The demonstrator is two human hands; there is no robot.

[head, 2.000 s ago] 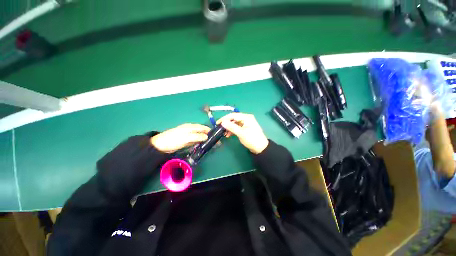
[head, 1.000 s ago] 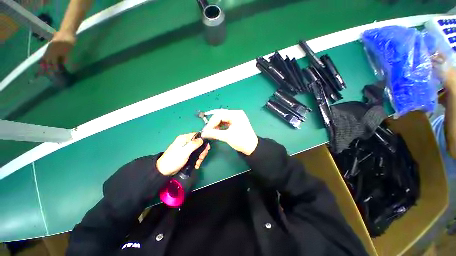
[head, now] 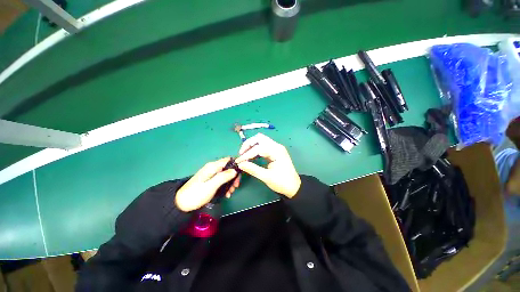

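A hair dryer unit with a magenta ring (head: 203, 224) hangs just past the bench's near edge, in front of my chest. Its black handle runs up into my left hand (head: 202, 185), which is closed around it. My right hand (head: 271, 165) has thumb and finger pinched together at the handle's upper end, against my left fingers. What the fingertips pinch is too small to tell. Cutters (head: 254, 126) with white and blue grips lie open on the bench just beyond my right hand.
Black handle shells (head: 336, 130) lie in a pile on the right of the bench (head: 114, 165). Beyond are a dark mesh cloth (head: 416, 149), a blue parts bag (head: 476, 94) and a carton (head: 484, 228) of black parts. A grey dryer unit (head: 284, 23) stands on the belt. A person's sleeve shows far right.
The magenta ring has tipped and now shows more edge-on and darker. My right hand has moved down onto the handle's end, uncovering the cutters. The other person's hand has left the belt's far left.
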